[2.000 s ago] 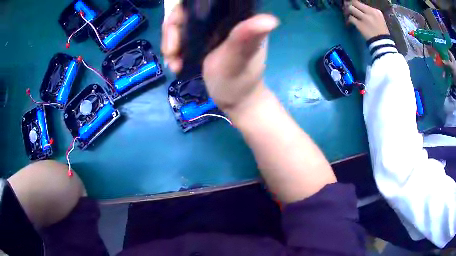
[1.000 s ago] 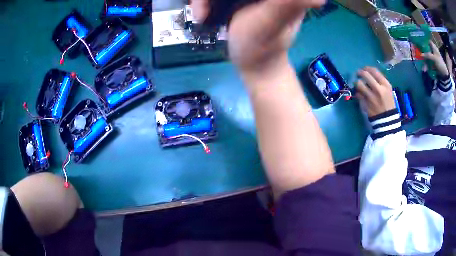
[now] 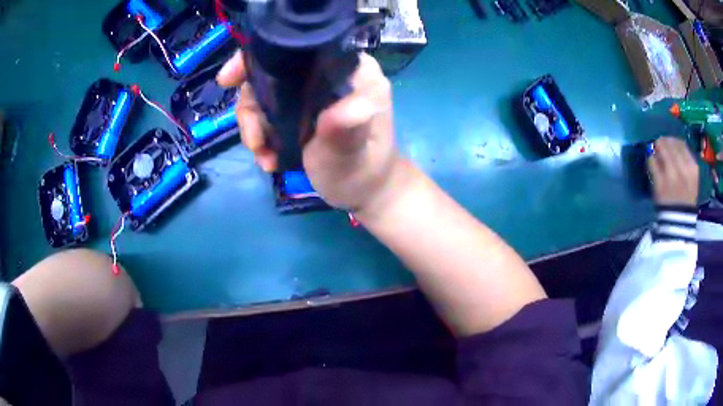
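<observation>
My right hand [image 3: 349, 135], bare, grips a thick black power screwdriver [image 3: 297, 71] held upright over a black fan housing [image 3: 297, 208] with a blue cell. The hand and tool hide most of this housing and the screwdriver's tip, so contact cannot be told. A tiny red plug [image 3: 354, 220] shows beside the wrist. My left hand is not in view; only a bare, rounded part of an arm and a dark sleeve show at the lower left.
Several fan units [image 3: 152, 178] with blue cells and red-and-white leads lie at the left. The screw feeder [image 3: 404, 36] is partly hidden behind my hand. Another unit [image 3: 551, 116] lies right of centre. At right are a neighbour's hand and white sleeve, green glue gun [image 3: 698, 112] and cardboard tray [image 3: 654, 59].
My right hand and the screwdriver have come back from the feeder, down and left, over the central housing, covering most of it. The neighbour's hand has moved right. The camera view has shifted slightly.
</observation>
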